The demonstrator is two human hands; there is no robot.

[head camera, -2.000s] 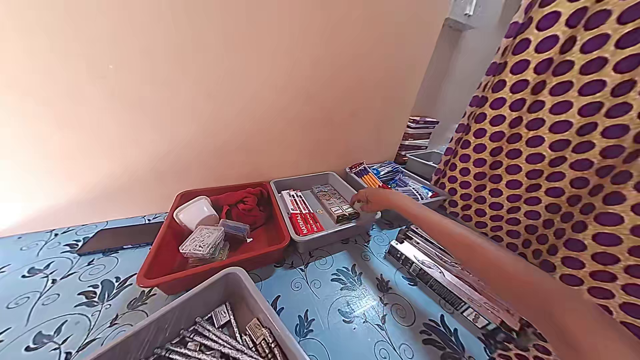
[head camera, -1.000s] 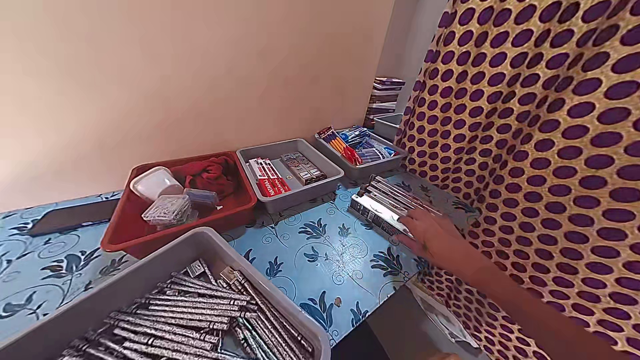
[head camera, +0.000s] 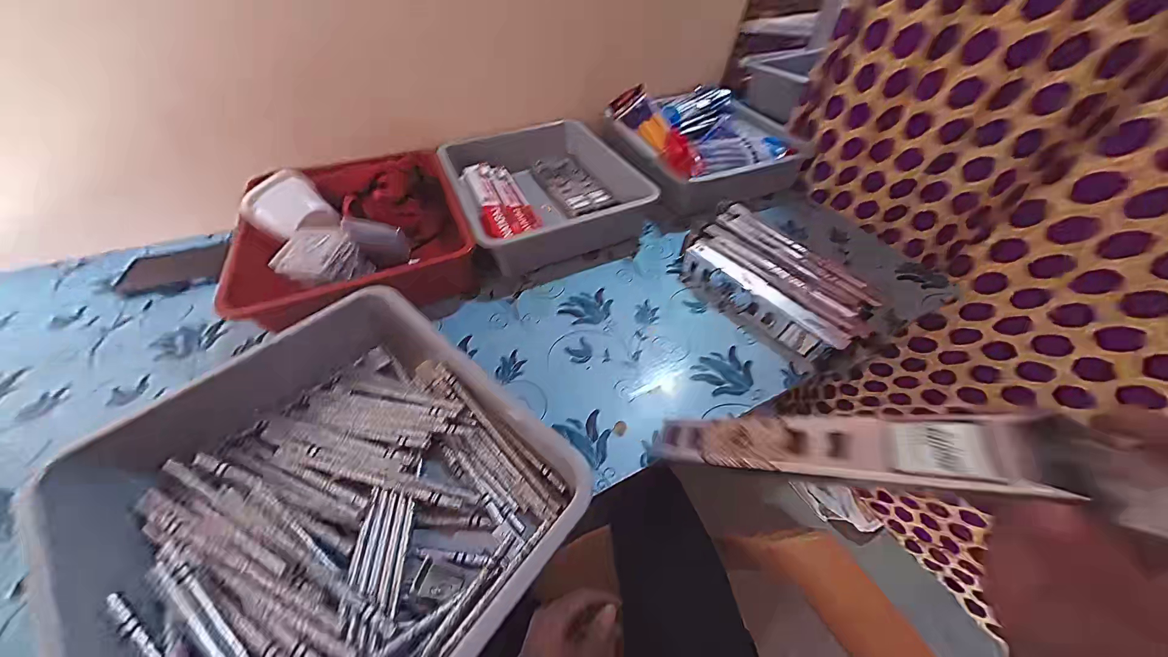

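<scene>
My right hand (head camera: 1077,538), blurred at the right edge, holds a long flat printed carton (head camera: 858,452) by its right end, over the table's near edge. Part of my left hand (head camera: 575,625) shows at the bottom centre; its fingers are too blurred to read. Left of it stands a large grey tray (head camera: 538,429) of many patterned pencils (head camera: 356,456). A stack of similar long cartons (head camera: 776,278) lies on the blue floral tablecloth (head camera: 630,319), beyond the held carton.
A red tray (head camera: 447,274) holds a white container, clear boxes and red cloth. Beside it, a grey tray (head camera: 557,242) has red-and-white packets and small packs. Another grey tray (head camera: 739,187) contains pens in packets. A dotted curtain (head camera: 1031,228) hangs at right; a dark flat object (head camera: 173,266) lies at left.
My right hand was on the carton stack one second ago and is now nearer, holding one carton. Two seconds ago it was at the middle grey tray. The view has shifted.
</scene>
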